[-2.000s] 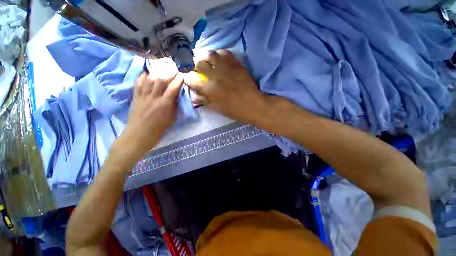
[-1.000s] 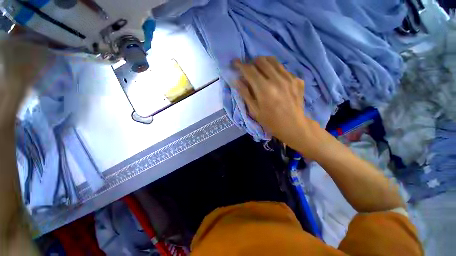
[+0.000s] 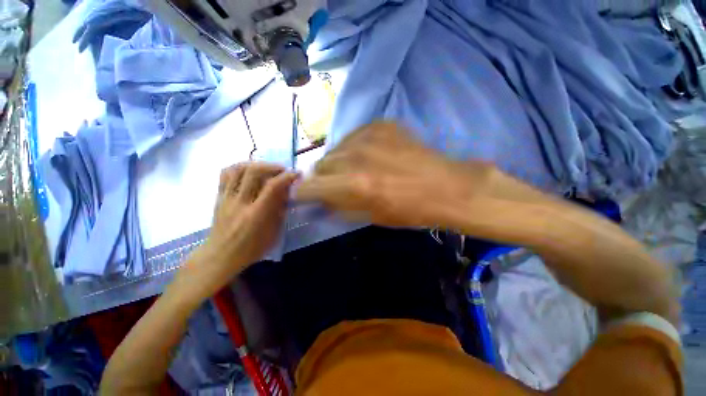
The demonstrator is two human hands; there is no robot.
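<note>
My left hand grips a narrow pale blue cuff strip in front of the needle area, with its lower end hanging below the fingers towards the table's front edge. My right hand is blurred; its fingertips meet my left fingertips at the strip's right edge and pinch the cloth there. The wide blue sleeve cloth lies heaped to the right, partly behind my right hand. The white sewing machine head is at the top, with a dark lamp above the bright plate. The needle is lost in glare.
A stack of blue strips lies on the table's left side. Crumpled blue pieces with bands lie behind it. A ruler edge runs along the table front. Red and blue frames stand below. Clear plastic is at left.
My left hand has come back from the left edge and now holds a strip. My right hand has moved left from the cloth heap to meet it. The camera view has shifted.
</note>
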